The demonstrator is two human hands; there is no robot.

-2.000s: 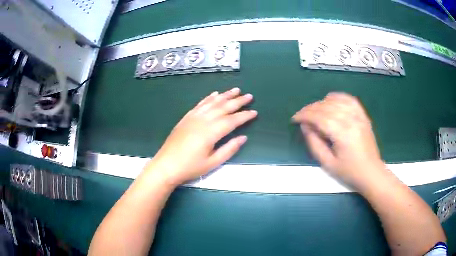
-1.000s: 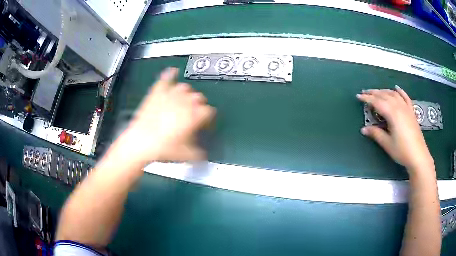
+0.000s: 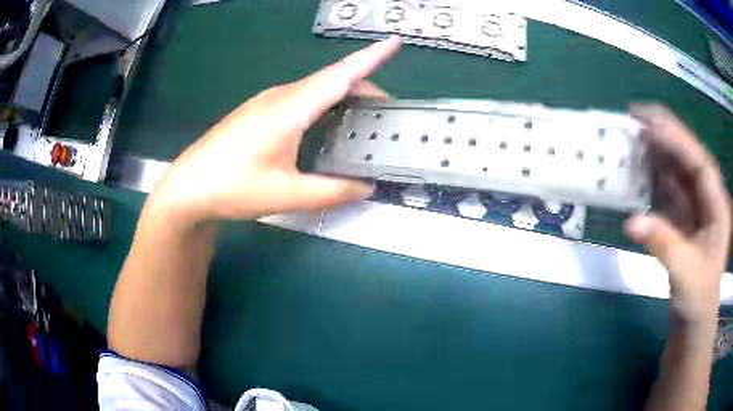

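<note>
A carrier plate (image 3: 482, 148) is tilted up, its flat underside with rows of small holes facing me. My left hand (image 3: 249, 152) is around its left end, index finger stretched out and thumb below. My right hand (image 3: 683, 181) grips its right end, slightly blurred. A second carrier plate (image 3: 572, 225) with round drivers shows partly below it, near the pale rail; the raised plate hides the rest. My left thumb tip is by its left part; contact is unclear. Another carrier plate (image 3: 422, 22) lies face up on the green belt at the top.
The near pale rail (image 3: 450, 251) borders the green ledge (image 3: 418, 329). A stack of carrier plates (image 3: 60, 215) stands at the left. Above it is the white machine frame with a red button (image 3: 61, 154). Part of another plate shows at the right edge.
My right hand has moved a plate in from the right, and its underside now shows. My left hand has come to that plate's left end. The view has shifted, so the far plate sits higher.
</note>
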